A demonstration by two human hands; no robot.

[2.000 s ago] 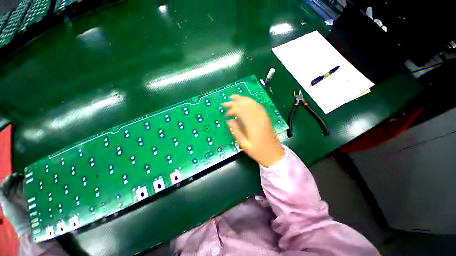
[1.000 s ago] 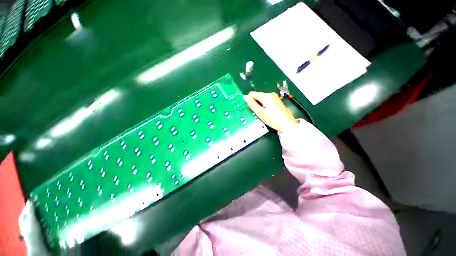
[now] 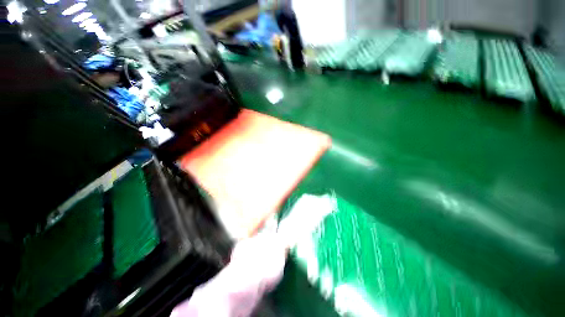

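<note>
The green circuit board point(image 3: 384, 260) lies at the lower right in the head view, blurred, its far end cut off by the picture's edge. My left hand point(image 3: 303, 220), in a white glove with a pink sleeve behind it, is at the board's left end and appears to hold its corner; the fingers are blurred. My right hand is out of the picture.
An orange-red mat point(image 3: 257, 164) lies left of the board, pale with glare. Black tray stack point(image 3: 179, 229) with green boards point(image 3: 133, 217) stands at the left. Racked pale green boards point(image 3: 458, 59) line the far bench edge. A black box with red digits point(image 3: 201, 131) stands behind the mat.
The view has swung left, bringing in the tray stack, whole mat and racked boards. My right hand, the paper, pen and cutters have left the picture. My left hand stays at the board's left end.
</note>
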